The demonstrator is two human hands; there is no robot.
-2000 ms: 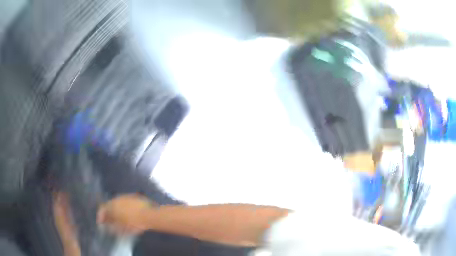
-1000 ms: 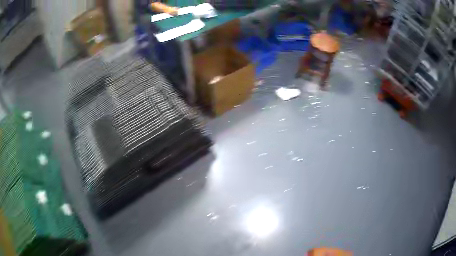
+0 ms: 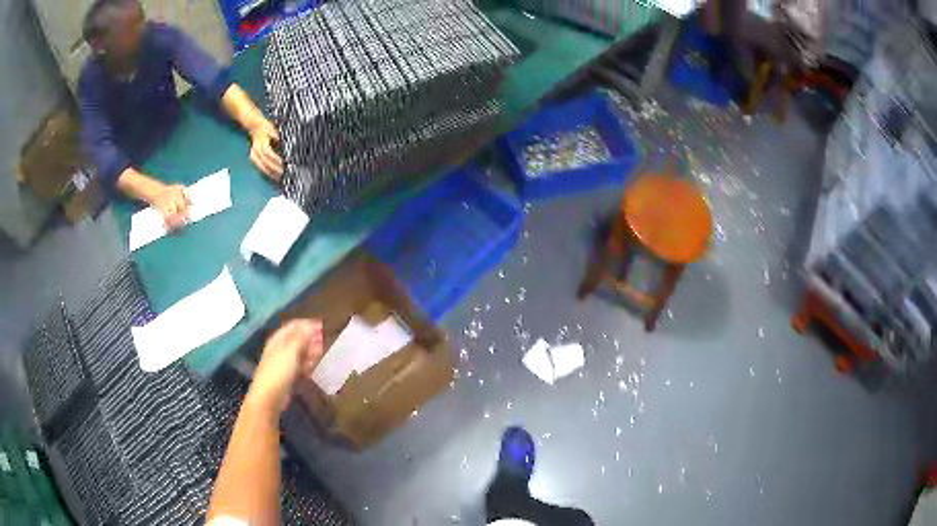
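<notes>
My left hand (image 3: 293,347) reaches up from the lower left, blurred, its fingers curled. No object shows in it, and its inner side is hidden. It appears over the near left edge of an open cardboard box (image 3: 396,396) with white sheets (image 3: 360,349) inside. A white sheet (image 3: 190,321) lies on the green bench (image 3: 331,238) to the left of the hand. A stack of black ribbed trays (image 3: 385,98) stands on the bench. My right hand is not in view.
A person (image 3: 139,98) sits across the bench, one hand on a white board. Black trays (image 3: 134,411) are at lower left. Blue bins (image 3: 447,241), a wooden stool (image 3: 668,218), white pieces (image 3: 553,360) and scraps are on the floor. A rack cart (image 3: 873,267) stands right.
The view has swung toward the bench, bringing the seated person and the bench-top tray stack into view. My left hand has appeared. The box and stool show closer.
</notes>
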